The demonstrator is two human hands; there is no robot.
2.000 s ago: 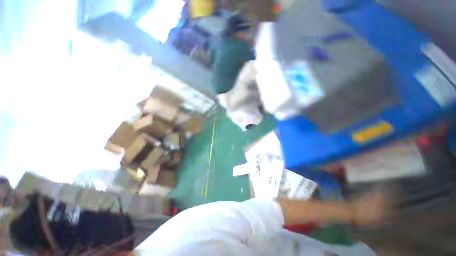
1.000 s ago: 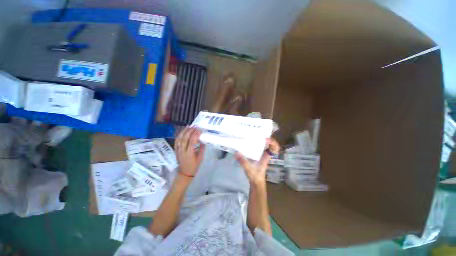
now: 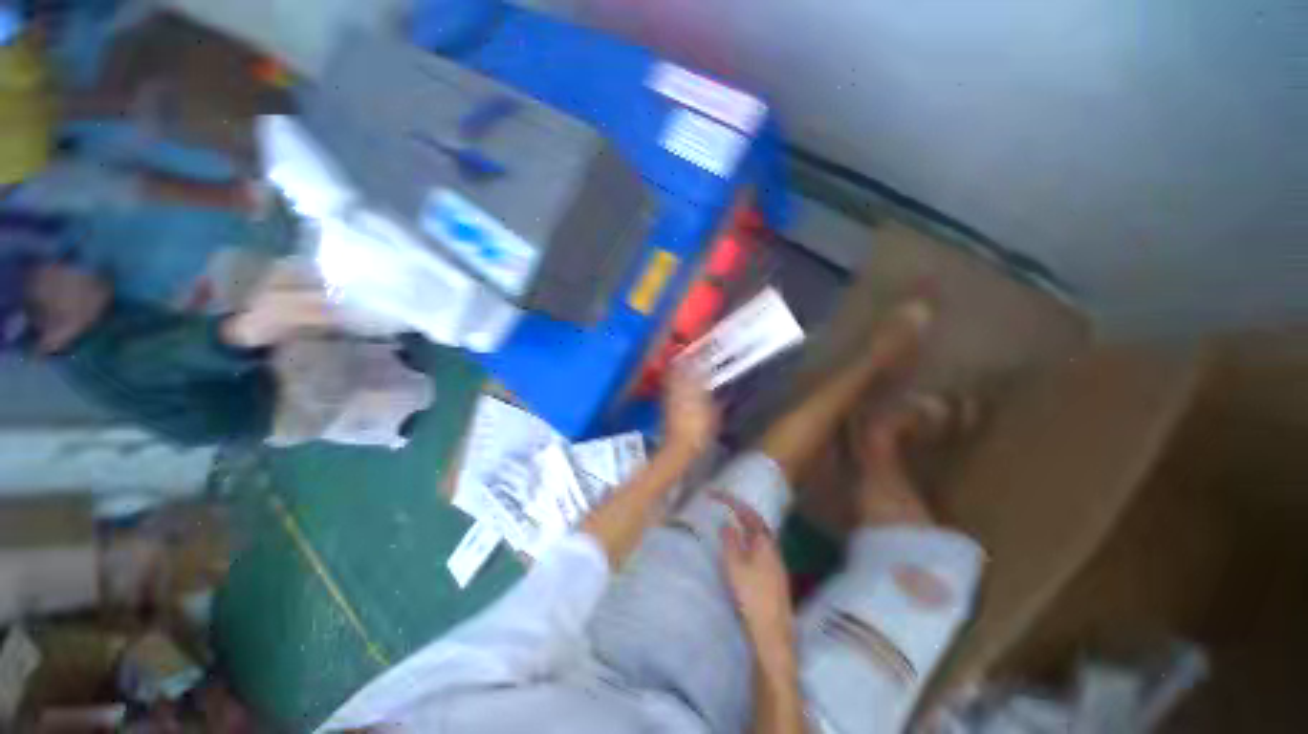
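Observation:
The view is blurred. My left hand [image 3: 690, 412] is at the blue machine's outlet and holds one slim white retail box [image 3: 752, 341] by its near end. My right hand [image 3: 757, 566] rests over my thigh, fingers somewhat spread, with nothing seen in it. The blue machine [image 3: 560, 376] has a red glow at its opening. The outlet rollers beside the box are dark and too blurred to tell apart.
Loose flat white boxes [image 3: 534, 480] lie on the floor left of my arm. The large carton [image 3: 1148, 495] is at the right, with blurred white boxes [image 3: 1097, 703] inside. A grey control box [image 3: 588, 215] and white boxes [image 3: 416, 287] sit on the machine. Another person [image 3: 172, 359] is at the left.
The view has turned. The white box or boxes held in both hands are gone from them. My left hand now holds a single box at the outlet, and my right hand has come down to my leg.

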